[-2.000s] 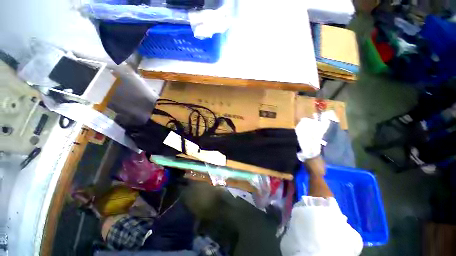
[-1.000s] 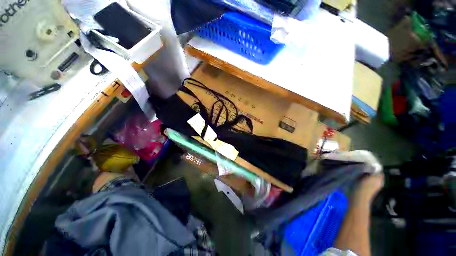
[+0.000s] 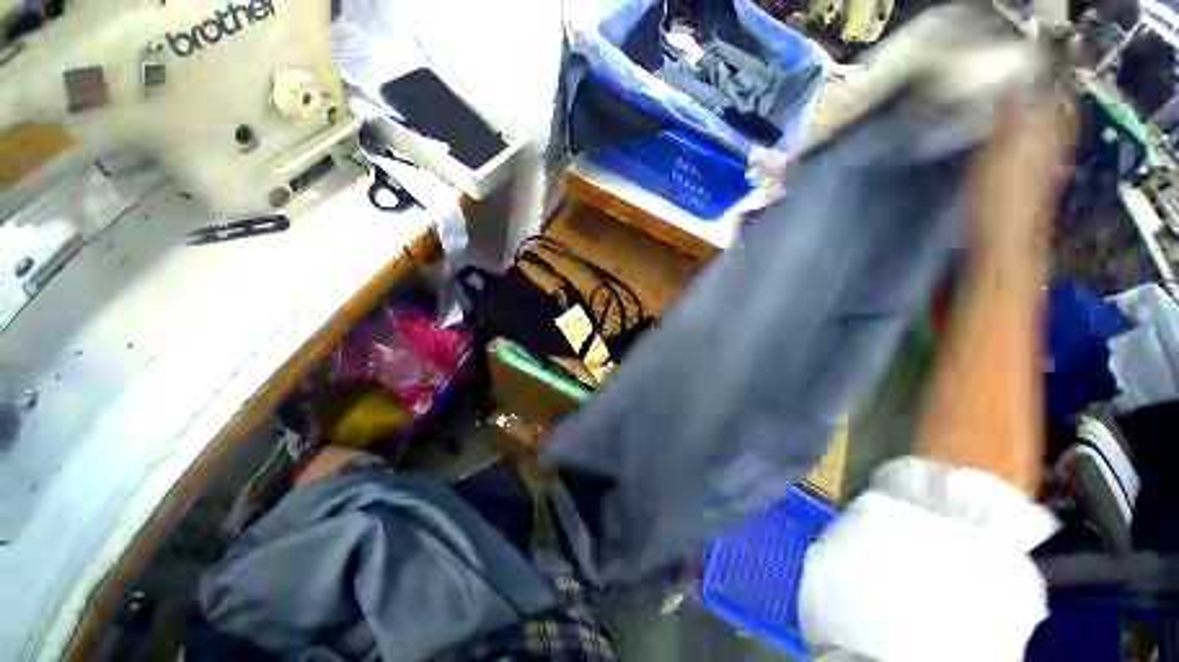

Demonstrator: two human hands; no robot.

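My right hand [image 3: 989, 58] is at the upper right, blurred, in what looks like a pale glove with a bare forearm and white sleeve below. It holds up a grey-blue garment piece [image 3: 776, 310], which hangs down and left, blurred by motion, over the table corner and the lower basket. Another grey-blue cloth [image 3: 375, 563] lies across my lap at the bottom left, over plaid cloth. My left hand is not in view.
The cream sewing machine [image 3: 226, 78] is at the upper left, with black snips [image 3: 239, 229] on its bed. A smartphone [image 3: 446, 114] is in a white tray. A lined blue basket [image 3: 685, 175] holds cloth. Another blue basket [image 3: 769, 569] is low down. A cardboard box and pink bag are below.
My right hand has risen from near the lower blue basket to the upper right, lifting the cloth with it. The grey-blue cloth on my lap appeared after the oldest frame. The camera view has shifted.
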